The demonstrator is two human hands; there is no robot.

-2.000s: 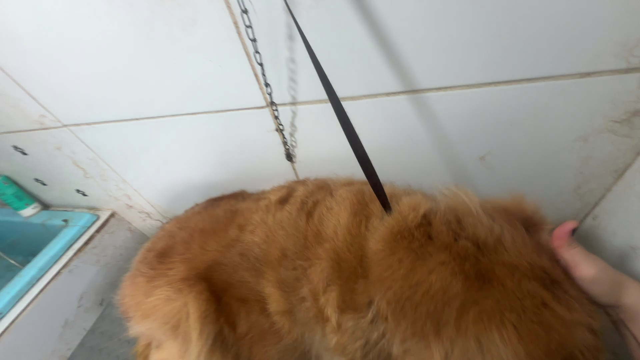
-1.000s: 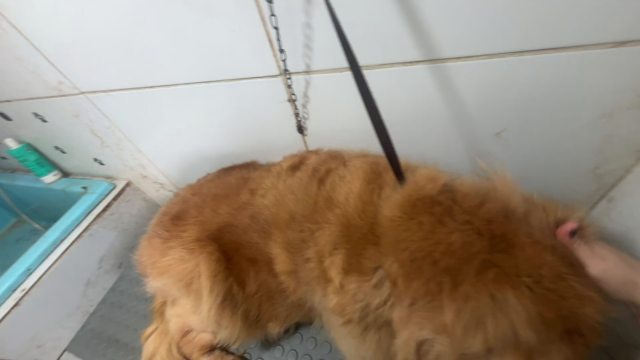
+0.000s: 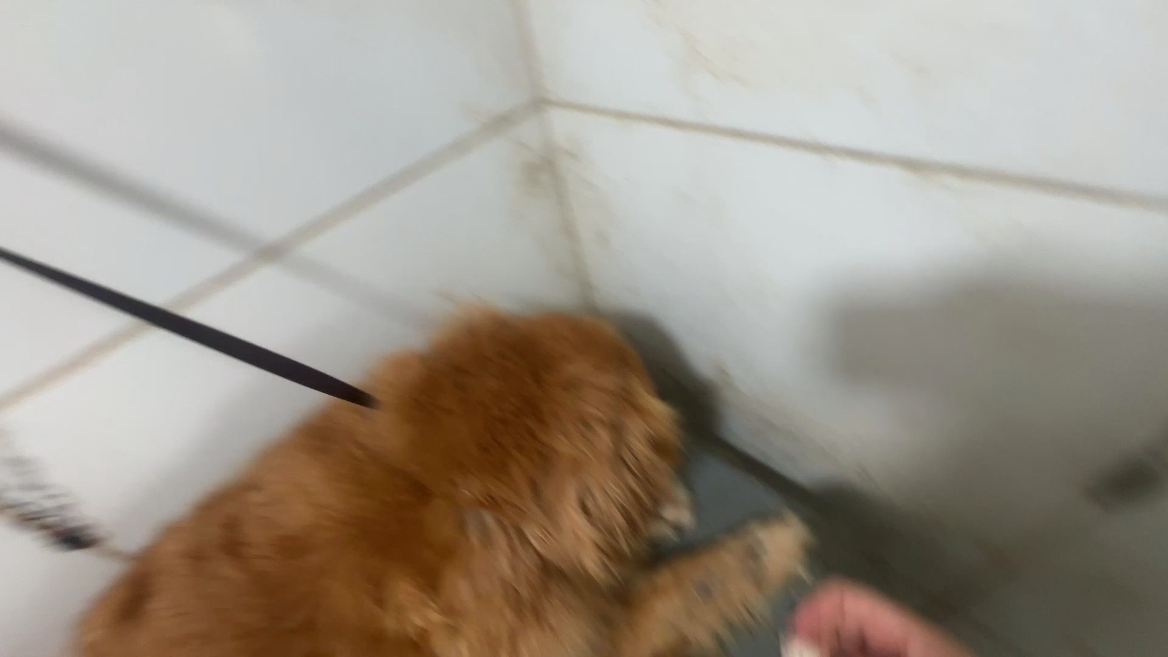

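Observation:
A dog (image 3: pixel 511 438) with golden-brown, fluffy fur fills the lower left and middle, its head near the wall corner. One foreleg (image 3: pixel 721 584) reaches out to the right. My right hand (image 3: pixel 867 620) is at the bottom edge, just right of the paw; it is blurred and mostly cut off, and whether it holds anything is hidden. A dark leash strap (image 3: pixel 201 330) runs taut from the left edge to the dog's neck. My left hand is out of view.
White tiled walls (image 3: pixel 776 237) with stained grout meet in a corner behind the dog. A metal chain (image 3: pixel 46 511) hangs at the left edge, blurred. A grey surface (image 3: pixel 725 493) shows beneath the dog, with shadows to the right.
The view has swung strongly to the right. My right hand, beside the dog's head before, is now off it and near the outstretched foreleg.

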